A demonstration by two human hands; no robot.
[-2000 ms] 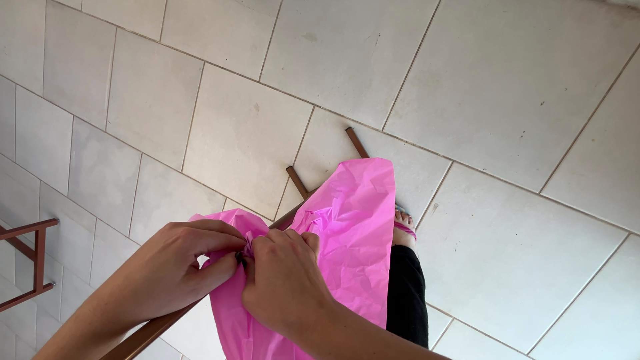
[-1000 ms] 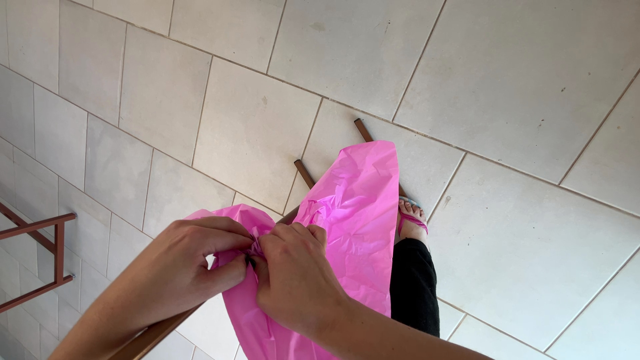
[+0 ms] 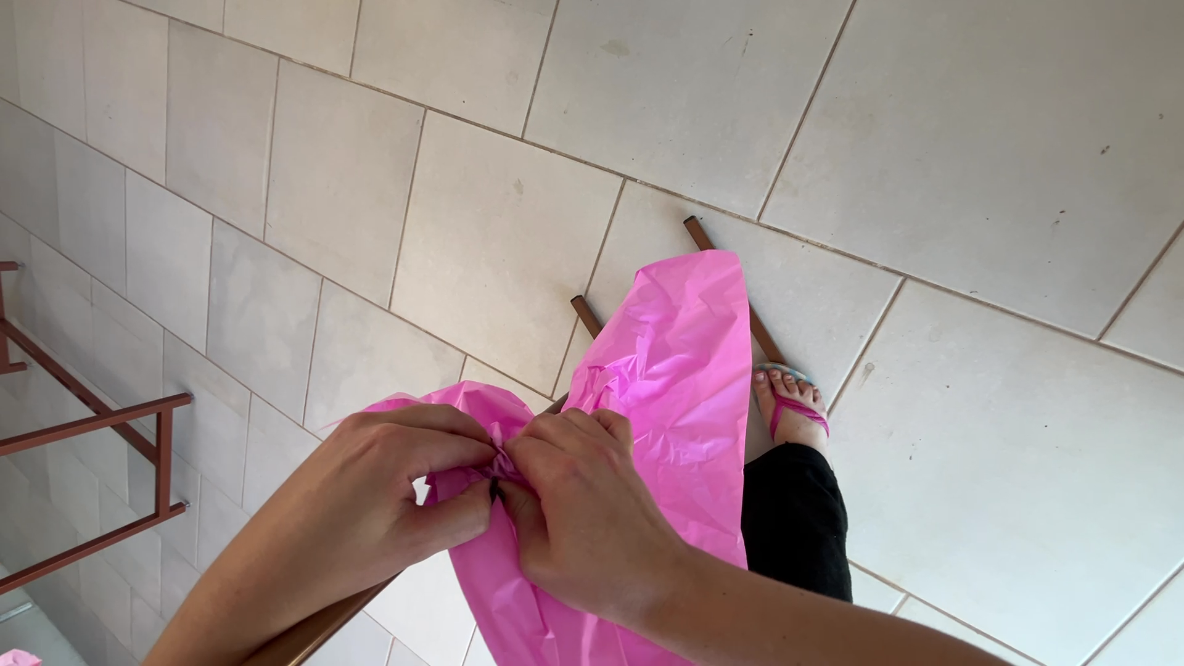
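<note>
A crinkled sheet of thin pink plastic or paper (image 3: 684,388) hangs below and between my hands, its middle gathered into a tight bunch. My left hand (image 3: 407,490) pinches the bunch from the left with thumb and fingers. From the right, my right hand (image 3: 583,499) pinches the same bunch, its fingertips almost touching the left ones. A small dark bit shows between the two thumbs; what it is I cannot tell. Under my left forearm runs a brown metal bar (image 3: 324,624), partly hidden by the sheet.
Brown metal legs (image 3: 758,324) stick out past the sheet above the tiled floor (image 3: 999,444). A foot in a pink-strapped flip-flop (image 3: 791,402) and a black trouser leg (image 3: 795,518) are beside the sheet. Another reddish-brown metal frame (image 3: 162,453) stands at the left.
</note>
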